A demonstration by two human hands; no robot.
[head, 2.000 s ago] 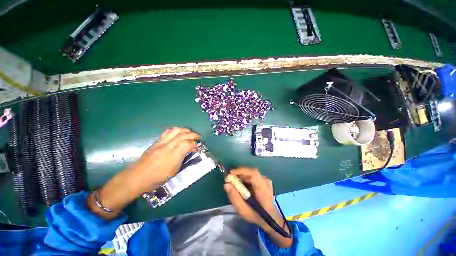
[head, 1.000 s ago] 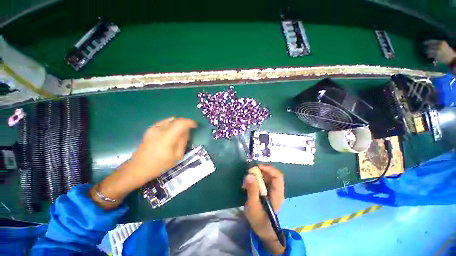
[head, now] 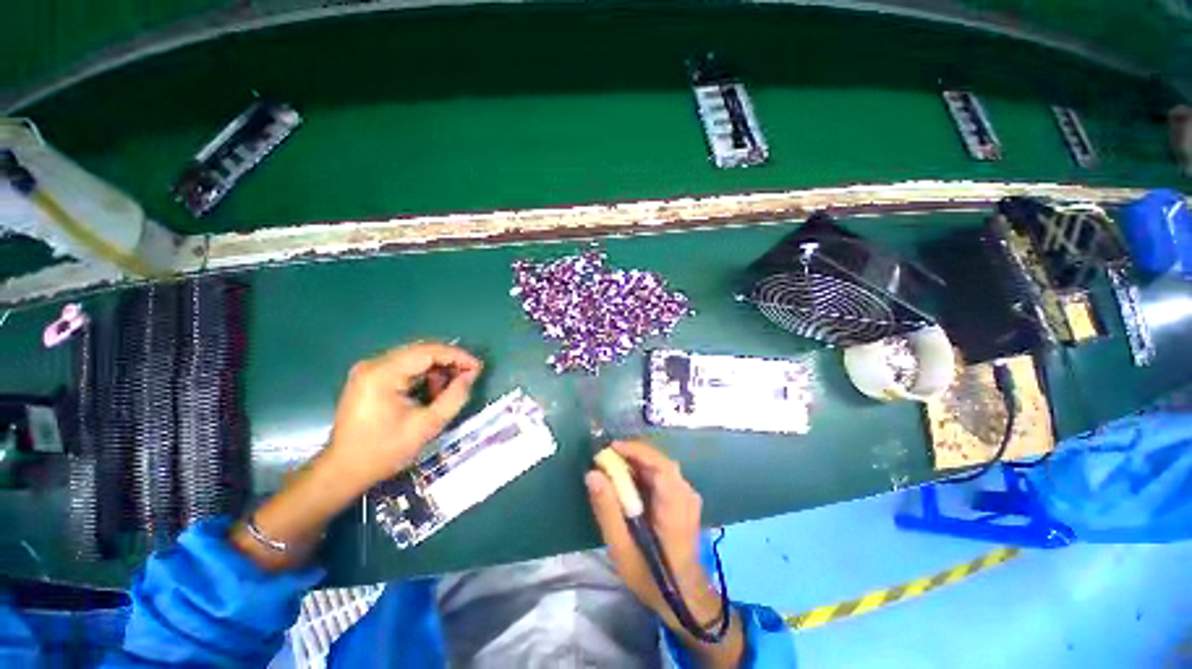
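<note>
A phone assembly (head: 486, 460) lies tilted on the green bench in front of me. My left hand (head: 399, 405) is just above and left of it, thumb and forefinger pinched together; I cannot tell whether a tiny part or solder wire is between them. My right hand (head: 654, 523) holds a soldering iron (head: 618, 481) by its cream handle, its tip pointing up between the two assemblies. A second phone assembly (head: 729, 392) lies to the right, untouched. A loose heap of small purple-silver components (head: 595, 310) sits behind them.
Black ribbed strips (head: 154, 405) lie at the left. A fume fan (head: 837, 294), whitish cup (head: 902, 363) and tan-brown square base (head: 990, 412) stand right. Beyond the pale edge strip (head: 523, 225), the conveyor (head: 523, 144) carries several assemblies. A blue sleeve (head: 1124, 471) shows at right.
My left hand left the near assembly, then moved slightly down with its fingertips pinched. The iron swung right toward the second assembly, then back left. Assemblies on the conveyor shifted.
</note>
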